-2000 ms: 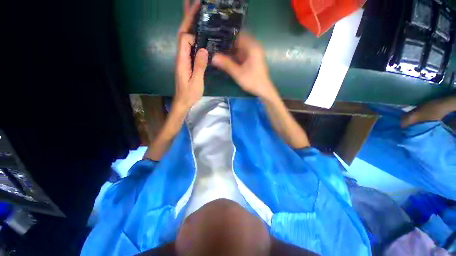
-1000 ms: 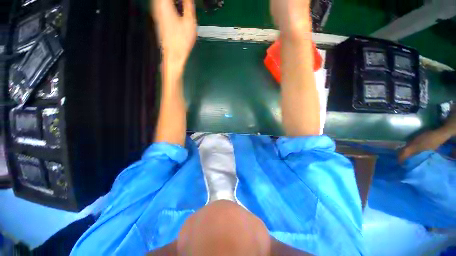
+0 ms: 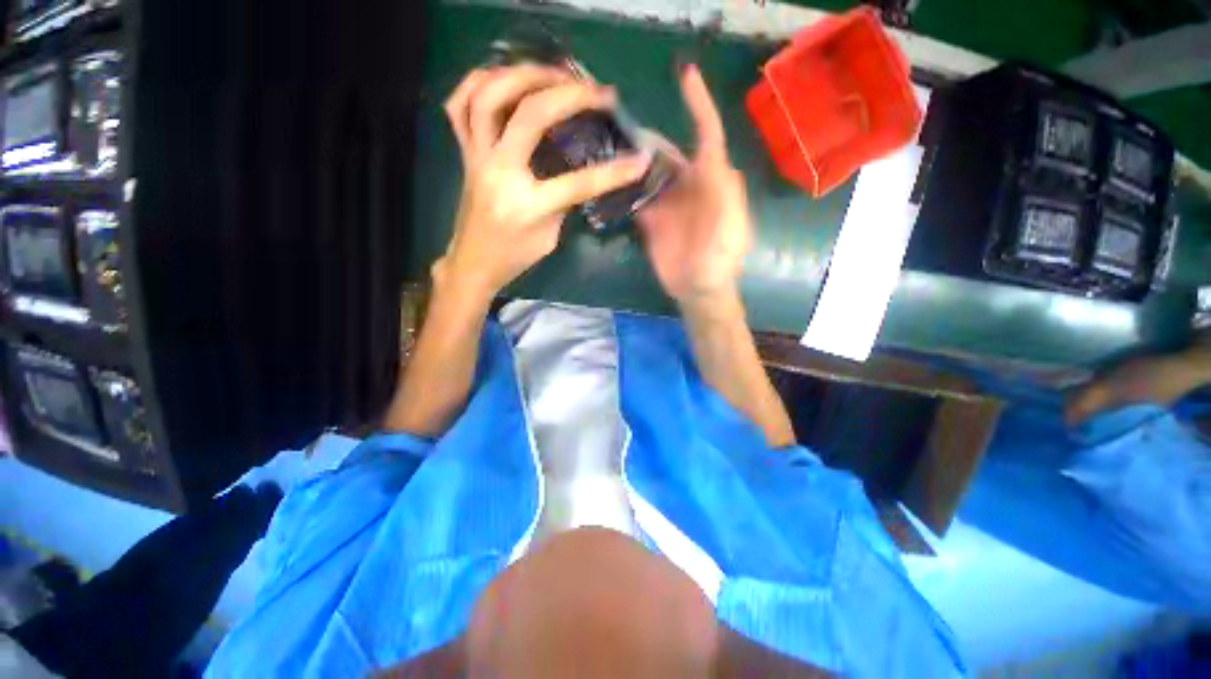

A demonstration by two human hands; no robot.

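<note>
My left hand (image 3: 511,179) is closed around a dark phone assembly (image 3: 584,153), held over the green bench (image 3: 784,259). The fingers lie across its top and hide much of it; the phone is tilted and blurred. My right hand (image 3: 701,219) is at the phone's right edge, blurred, with the index finger raised. Whether its thumb grips the phone or only touches it cannot be told.
A red bin (image 3: 843,100) stands right of my hands, with a white paper strip (image 3: 870,252) beside it. Black trays (image 3: 1082,186) holding phones lie at right. A tall tray stack (image 3: 199,265) stands at left. Another person's arm (image 3: 1149,385) reaches in at right. An open carton (image 3: 956,464) sits below the bench.
Both hands have come back from the far side of the bench to in front of me. The left hand now holds a phone assembly. The red bin shows uncovered by the right arm.
</note>
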